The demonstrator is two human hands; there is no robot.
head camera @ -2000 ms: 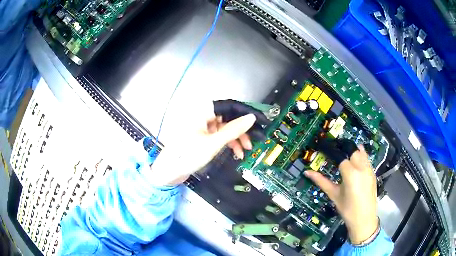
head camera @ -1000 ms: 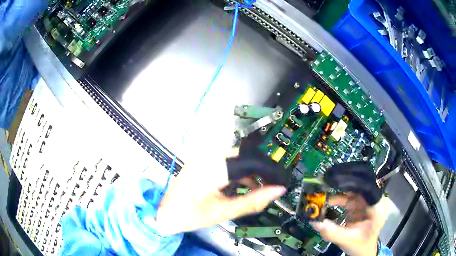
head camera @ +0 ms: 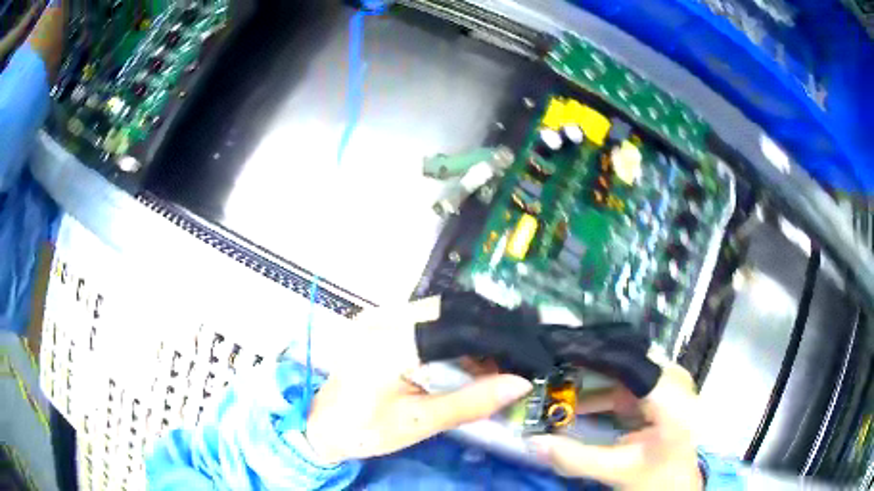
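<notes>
My left hand (head camera: 431,393) and my right hand (head camera: 623,412) meet near the lower edge of the picture, with black coverings on some fingers. Between their fingertips they hold a small transformer (head camera: 559,407) with an orange winding and a dark body. The fingers hide part of it. The green circuit board (head camera: 589,230) lies in its black carrier (head camera: 458,251) just beyond the hands, with yellow blocks and white-topped round cans at its far end. The picture is partly blurred.
A narrow green side board (head camera: 628,88) lies along the far rail. Pale green clamps (head camera: 470,165) stand at the carrier's left. A white component tray (head camera: 134,336) is at left. Another board (head camera: 158,72) is at upper left, beside a blue sleeve (head camera: 21,125). A blue bin (head camera: 767,86) is beyond the rail.
My hands have left the board and come together nearer my body with the transformer between them. The view has shifted, so the board sits higher in the picture. The clamps at its left are swung outward.
</notes>
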